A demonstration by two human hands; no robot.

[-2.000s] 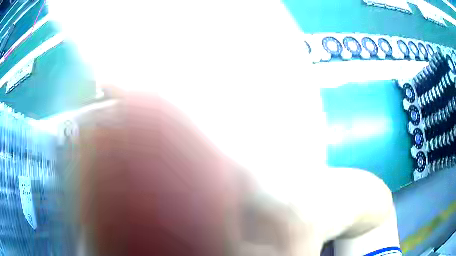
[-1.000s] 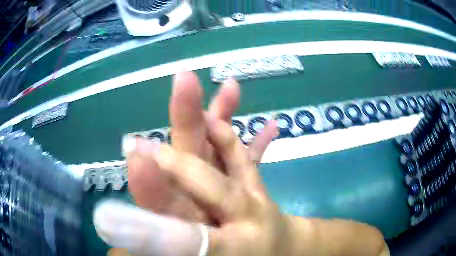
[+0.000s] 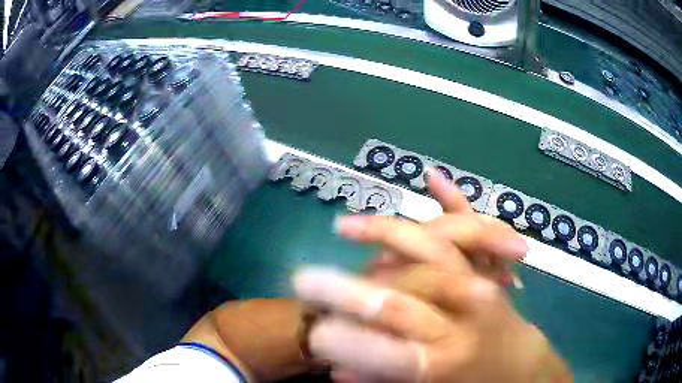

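My right hand (image 3: 441, 318) and my left hand (image 3: 478, 233) are together in front of me, with fingers crossing and spread, both blurred. Pale finger wraps show on the right hand. No part shows in either hand; the left palm is hidden. An empty holder plate (image 3: 333, 185) with pale crescent seats lies at the near edge of the white strip, up and left of the hands. Beyond the hands, filled plates (image 3: 550, 219) with black ring discs form a row running down to the right.
A tall stack of clear trays (image 3: 161, 149) with dark discs stands at left. Other plates (image 3: 587, 158) lie on the green conveyor. A white strip (image 3: 583, 271) borders the bench. A white fan (image 3: 475, 19) stands beyond. Dark stacked plates (image 3: 662, 351) show at the lower right edge.
The view has swung left, bringing the tray stack and empty plate further into the picture. The hands remain together, now lower and further right. My left forearm and sleeve now show.
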